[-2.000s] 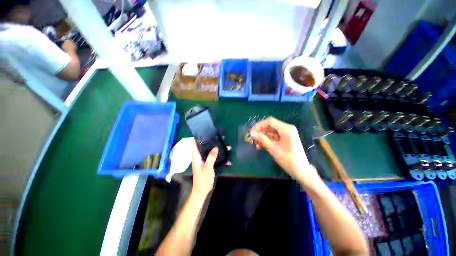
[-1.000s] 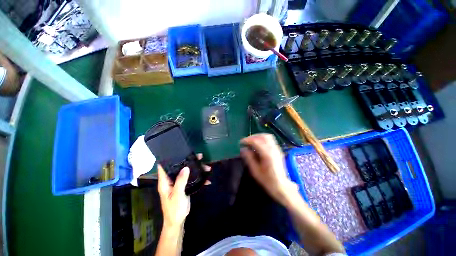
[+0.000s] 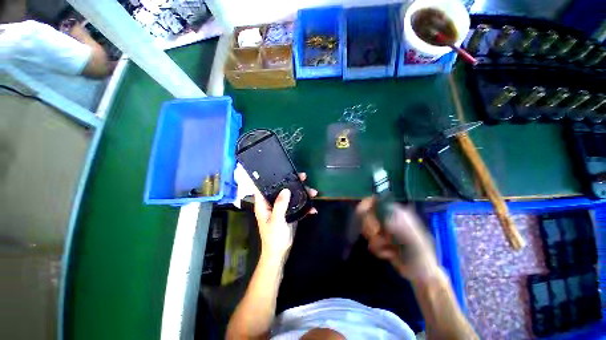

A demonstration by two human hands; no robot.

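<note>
My left hand holds a black lock panel at the bench's front edge, thumb on its lower part. My right hand, blurred, is closed around a dark green tool with a pale tip, right of the panel and apart from it. I cannot tell exactly which tool it is. A brass ring lies on the grey support block between and beyond my hands. Thin silver retaining rings lie behind the block, and more lie beside the panel.
Pliers and a wooden-handled hammer lie at right. Panels with brass shafts stand beyond. A blue crate is at lower right. A blue bin, cardboard box, small bins and grease pot surround the work. A person is at upper left.
My right hand now holds a dark green tool, blurred by motion. My left hand keeps the panel, now over the bench edge. The camera view has shifted, moving the bench things rightward in the picture.
</note>
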